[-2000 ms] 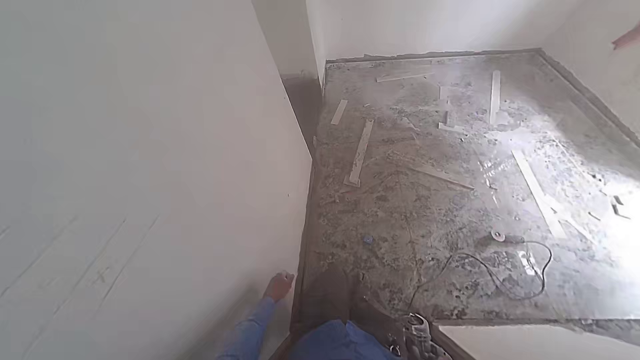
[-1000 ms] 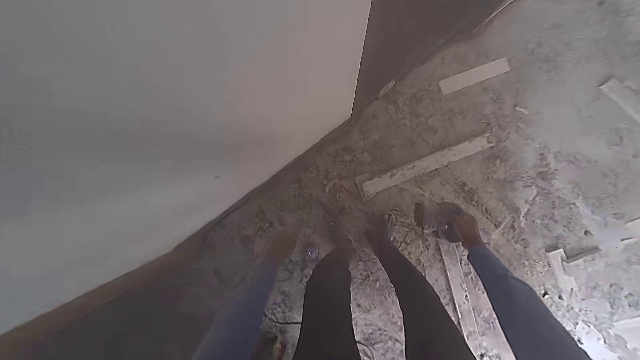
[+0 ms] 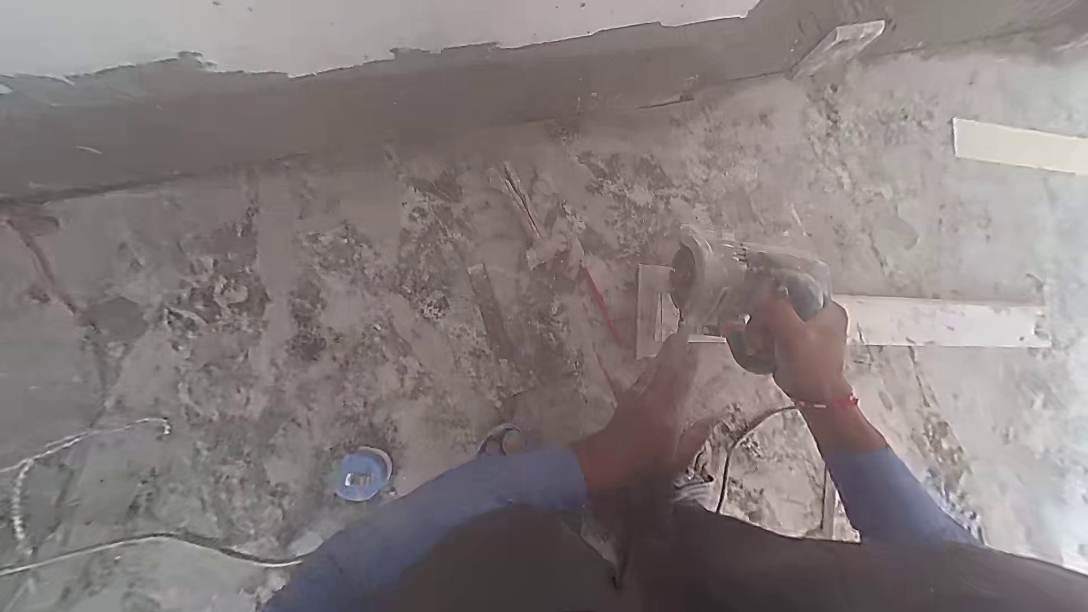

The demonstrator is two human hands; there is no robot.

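My right hand (image 3: 803, 340) grips a corded circular saw (image 3: 722, 280), dark and dusty, by its handle. Below and left of the saw, my left hand (image 3: 650, 404) reaches toward its lower edge, close to the end of a pale strip with a raised edge (image 3: 651, 314); whether it touches the strip or holds anything cannot be told. A long white strip (image 3: 952, 321) runs rightward from behind the saw. A dark cord (image 3: 748, 433) curves down near my right wrist.
On the rough, dusty floor lie a blue round disc or roll (image 3: 364, 474), a thin red stick (image 3: 602, 304), wood scraps (image 3: 520, 204) and a pale strip (image 3: 1020, 146). Cord (image 3: 161, 537) crosses the lower left. A wall base (image 3: 382, 102) borders the top.
The view has turned and come down to the floor. My left hand, on the wall in the oldest frame, is now beside the saw, which my right hand holds above the strip.
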